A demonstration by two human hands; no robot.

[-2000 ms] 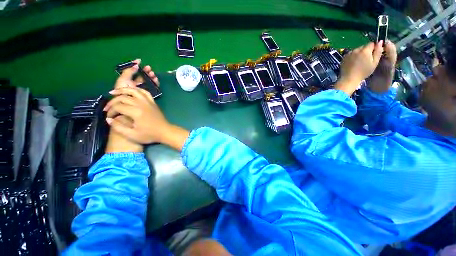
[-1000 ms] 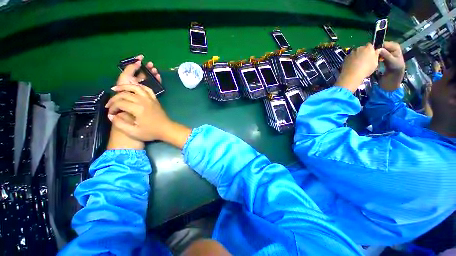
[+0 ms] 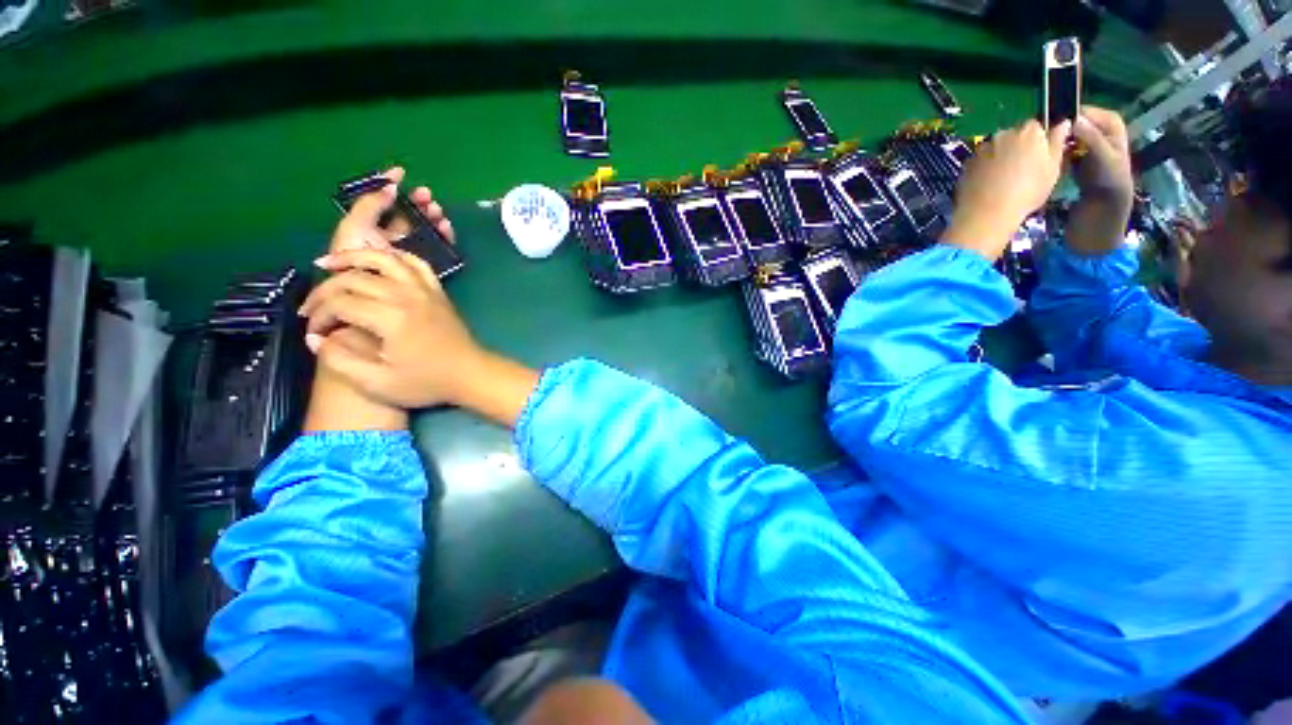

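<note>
A black phone housing lies tilted in my left hand, between the thumb and the fingers, above the green bench. My fingers cover part of it. My right hand lies across my left wrist with its fingers slightly apart and holds nothing that I can see. Part-built units with white-edged dark screens and orange-yellow tabs lie in overlapping rows to the right of my hands. A round whitish pot stands between the housing and these rows.
Black housings are stacked left of my wrists. Glossy black trays with whitish separator sheets stand at the far left. Single units lie spaced along the green surface beyond. At right, a person in a blue smock holds up a handset.
The single units on the far green surface have shifted right. The neighbour's handset has moved slightly left. My hands and the housing have stayed almost still.
</note>
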